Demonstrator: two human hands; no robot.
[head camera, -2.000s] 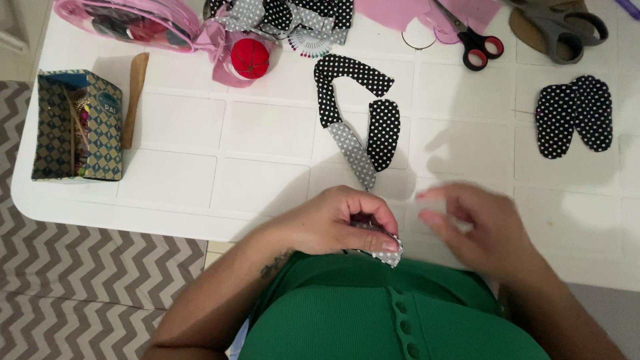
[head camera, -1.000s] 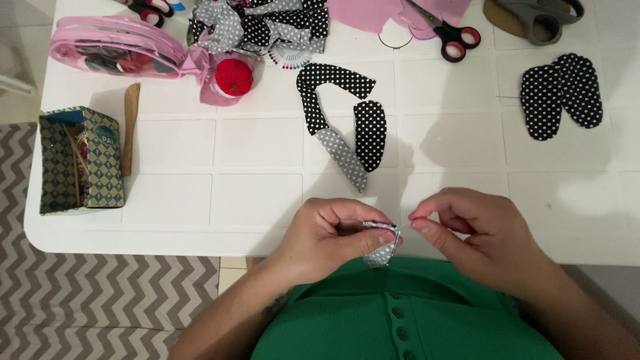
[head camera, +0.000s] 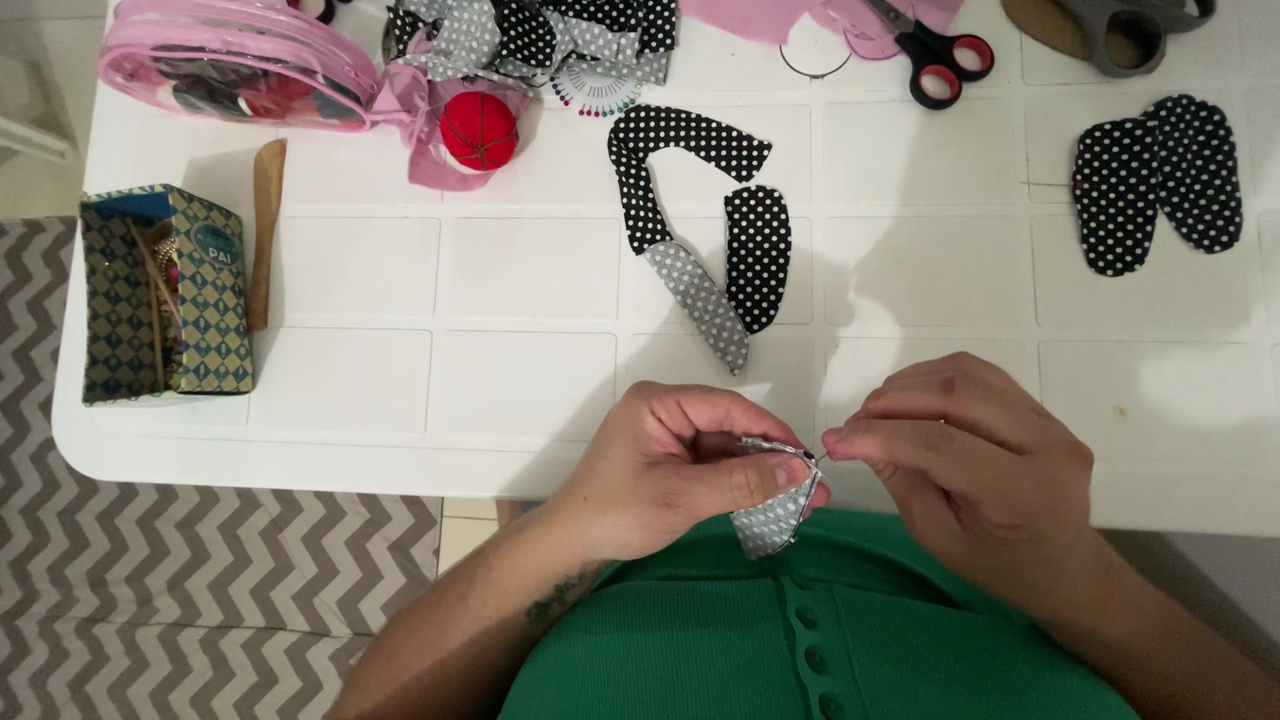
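My left hand (head camera: 690, 470) pinches a small grey polka-dot fabric piece (head camera: 770, 520) between thumb and fingers, above my lap at the table's front edge. Just right of it, my right hand (head camera: 970, 450) has thumb and forefinger closed on a thin sewing needle (head camera: 822, 457), which meets the fabric's upper right corner. Beyond the hands lie a curved black polka-dot fabric strip (head camera: 635, 170), a grey dotted piece (head camera: 700, 300) joined at its lower end, and a black dotted oval piece (head camera: 758, 255). Two black dotted oval pieces (head camera: 1112, 200) overlap at the right.
A patterned box (head camera: 215, 300) and a wooden stick (head camera: 267, 235) are on the left of the white table. Toward the back are a pink clear pouch (head camera: 240, 70), a red pincushion (head camera: 479, 130), a pin wheel (head camera: 598, 90), fabric scraps (head camera: 510, 35), scissors (head camera: 935, 65) and grey-handled shears (head camera: 1120, 40).
My right hand, apart from the fabric two seconds ago, has come in close beside it. The held piece now hangs lower from my left fingers. The view has shifted slightly.
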